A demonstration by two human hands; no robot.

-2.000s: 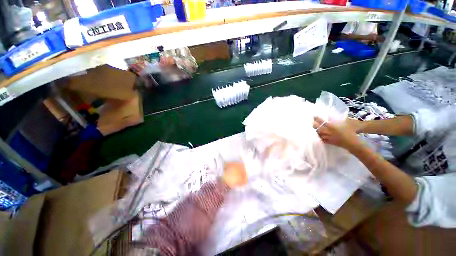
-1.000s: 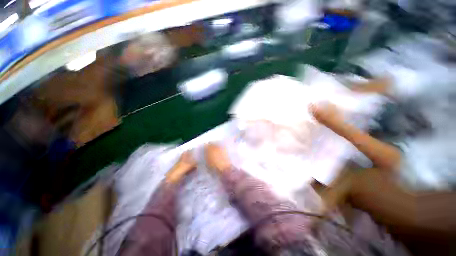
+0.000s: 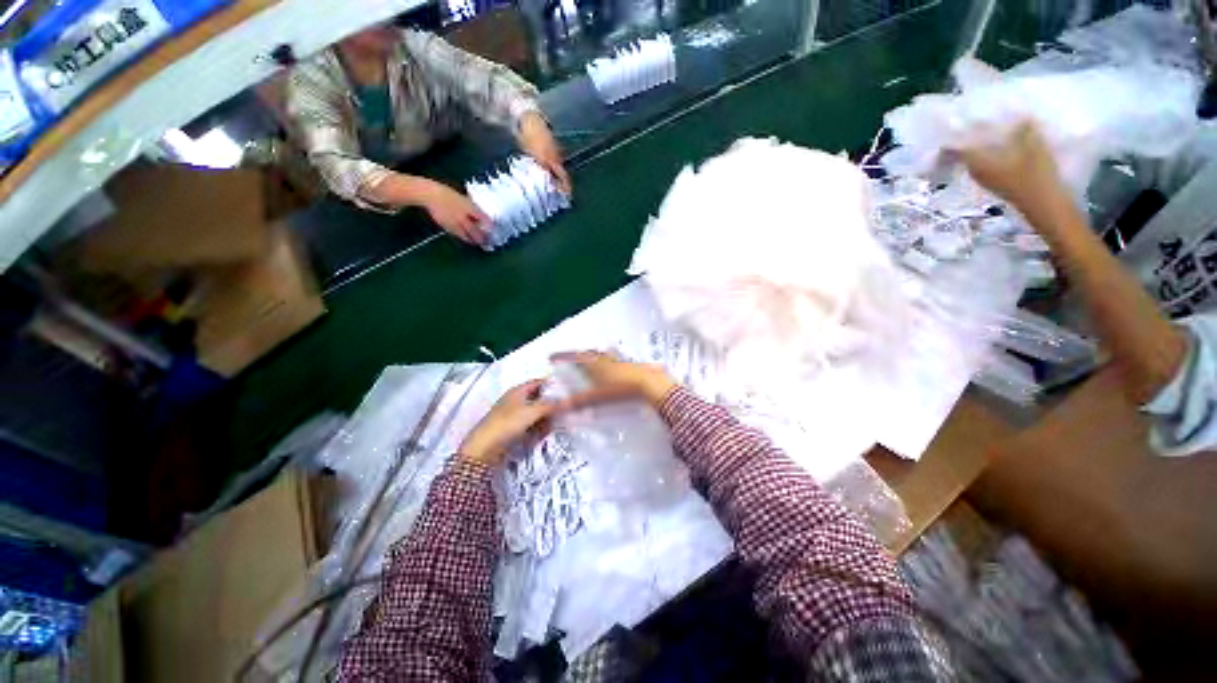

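Note:
My left hand [image 3: 505, 424] and my right hand [image 3: 617, 379] are close together over the bench. Their fingers pinch a thin clear bag [image 3: 567, 387] between them; what is inside it is hard to tell. White corded units [image 3: 545, 514] lie in a loose heap below my hands, some under clear plastic. A big fluffy pile of poly bags [image 3: 761, 227] stands to the right of my right hand, on a white sheet [image 3: 921, 400].
A brown carton [image 3: 214, 574] is at lower left. Across the green belt [image 3: 400, 314], a person's hands hold a white comb-like stack [image 3: 518, 203]; another stack [image 3: 633, 70] is behind. At right, another person's arm [image 3: 1094, 280] reaches over white units and plastic. Bagged items [image 3: 1014, 614] lie lower right.
My hands have come together on a bag. The person opposite has taken hold of a comb-like stack. The right-hand person's hand has moved away from the bag pile toward the upper right.

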